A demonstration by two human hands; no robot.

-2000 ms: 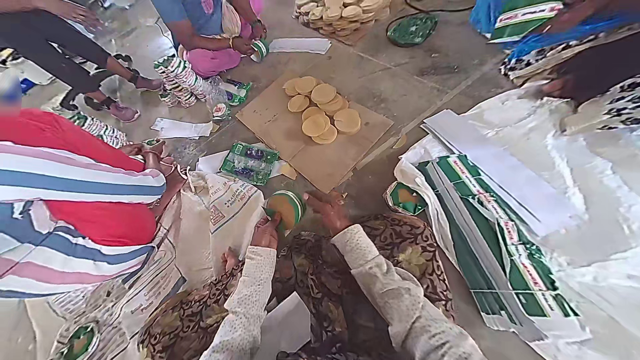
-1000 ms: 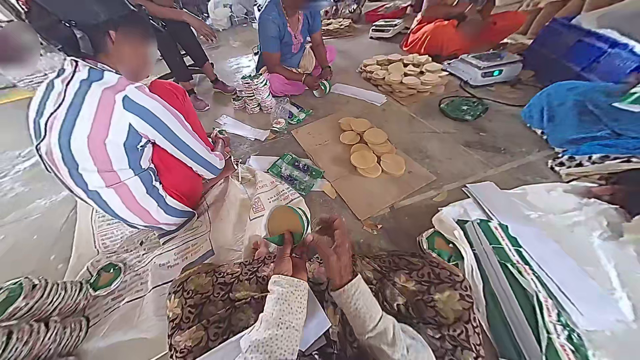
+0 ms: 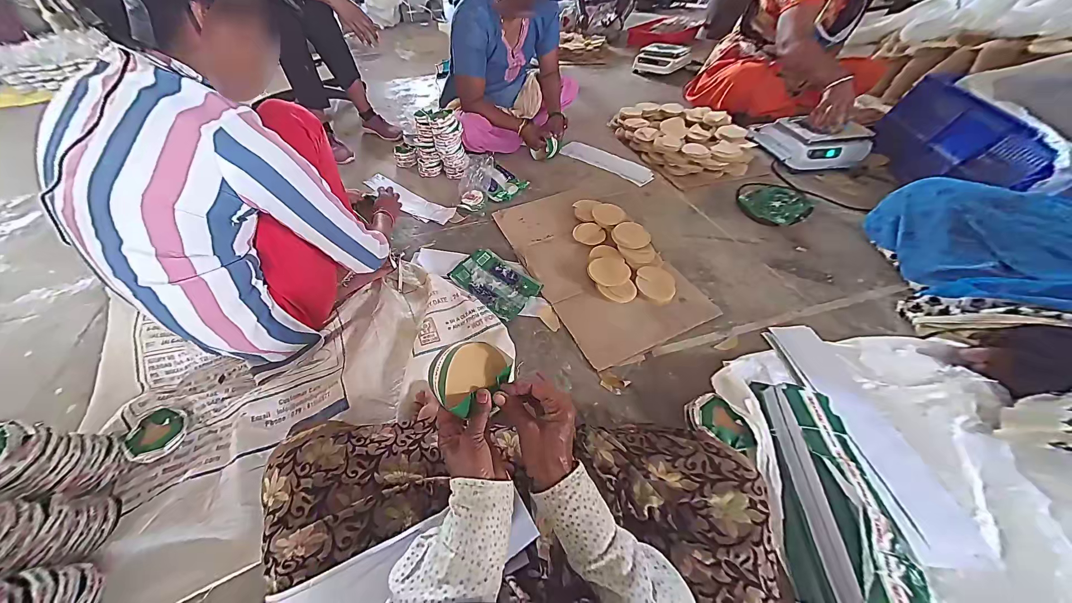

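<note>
My left hand point(image 3: 471, 435) grips a stack of round tan discs point(image 3: 471, 371) with a green and white printed wrapper around its side. Close to the stack's right edge, the fingertips of my right hand point(image 3: 540, 423) are pinched at the wrapper's green edge; whether they hold it is too small to tell. Both hands are above my lap, which is covered by brown floral cloth point(image 3: 360, 494). Beyond them, loose tan discs point(image 3: 630, 236) lie in a group on a flat cardboard sheet point(image 3: 578, 318). White sheets point(image 3: 402, 561) rest on my lap under my forearms.
A person in a striped shirt point(image 3: 159, 184) sits at left. Wrapped stacks point(image 3: 50, 502) lie at lower left. Green wrapper strips point(image 3: 804, 502) and white sheets are at right. Farther off are other seated people, a digital scale point(image 3: 812, 144) and a blue crate point(image 3: 963, 134).
The right hand, raised with fingers apart a second ago, is now at the wrapper's edge. The left hand still holds the stack. The view has tilted upward since the first frame.
</note>
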